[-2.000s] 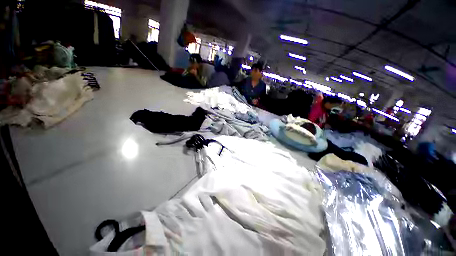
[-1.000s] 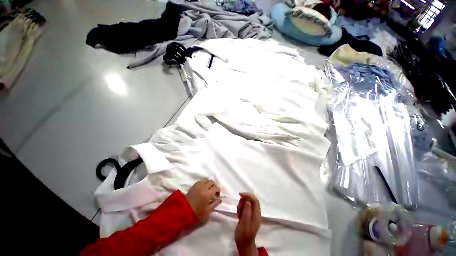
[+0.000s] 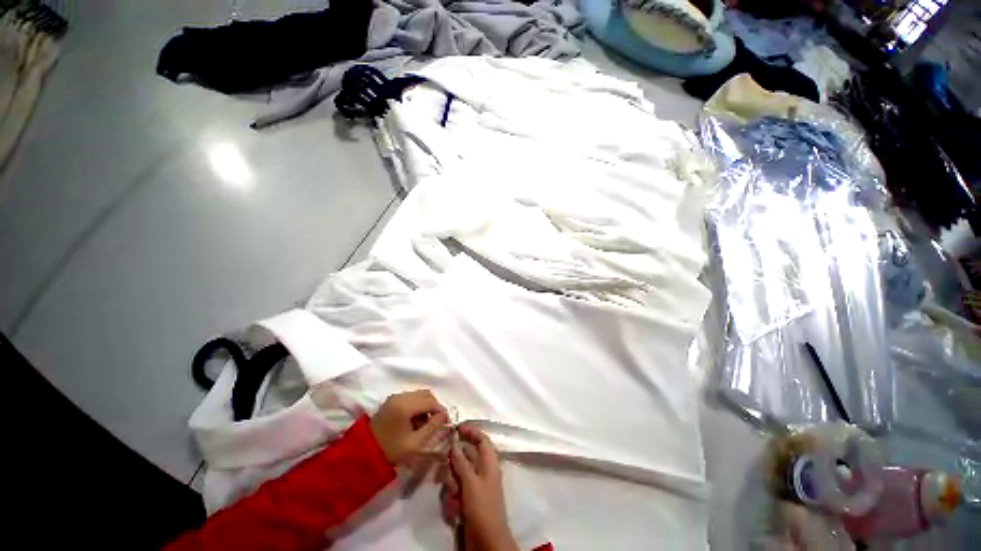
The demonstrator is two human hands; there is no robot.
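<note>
The white shirt (image 3: 581, 371) lies flat nearest me, its collar (image 3: 264, 425) at the left. A black hanger (image 3: 250, 377) shows in the neck, with its hook sticking out to the left. My left hand (image 3: 411, 423), in a red sleeve, pinches the front placket (image 3: 581, 457) below the collar. My right hand (image 3: 479, 484) meets it there, fingertips nearly touching, also at the placket. A thin dark thing shows under the right hand, too blurred to name. Any button between the fingers is hidden.
A stack of white shirts (image 3: 538, 129) with bunched black hooks (image 3: 364, 95) lies beyond. Clear poly bags (image 3: 796, 291) with a dark stick (image 3: 826, 382) lie at right, near a tape roll (image 3: 801, 479) and pink bottle (image 3: 893, 504). Grey (image 3: 463, 32) and black (image 3: 264, 52) garments lie at the back.
The view has tilted down from the hall to the table. Both hands have come in. Since one second ago, my right hand has moved left to meet my left hand at the placket.
</note>
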